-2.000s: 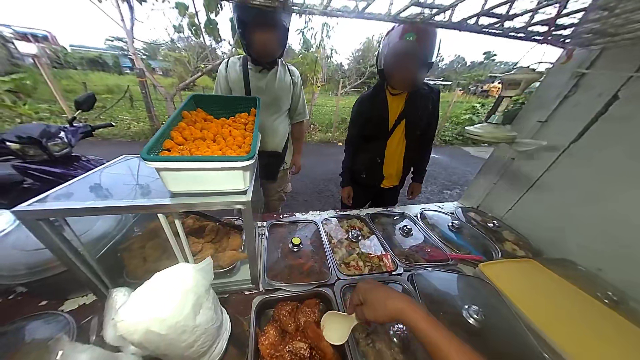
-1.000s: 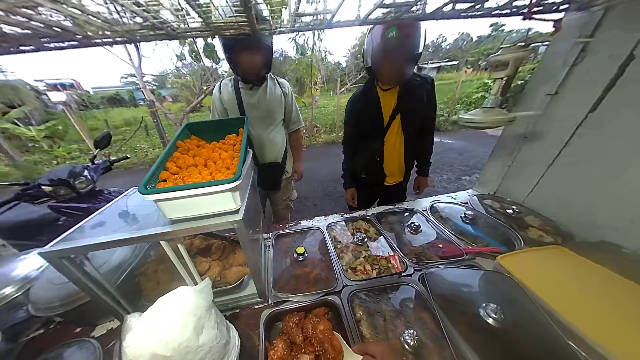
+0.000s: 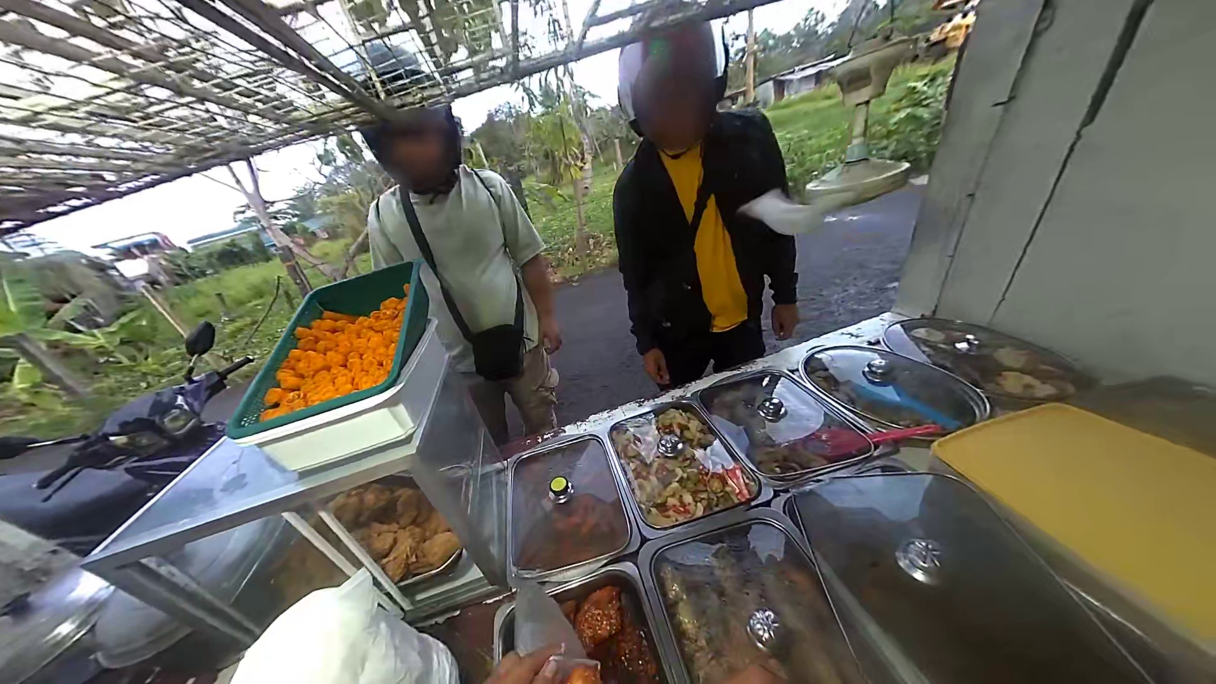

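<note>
At the bottom edge, my left hand grips a clear plastic bag with something orange-red at its lower end. The bag is over the left side of an uncovered metal tray of red glazed meat pieces. Only a sliver of my right hand shows, low in front of the lidded tray beside it; its fingers and anything in them are out of view. A knotted white plastic bag stands to the left of my left hand.
Several lidded food trays fill the counter. A glass case of fried food stands left, under a green basket of orange pieces. A yellow board lies right. Two helmeted people face the counter; a fan hangs at the right.
A clear bag in my left hand has come into view at the glazed meat tray. The pale ladle, held by my right hand two seconds ago, is out of sight. The view has tilted.
</note>
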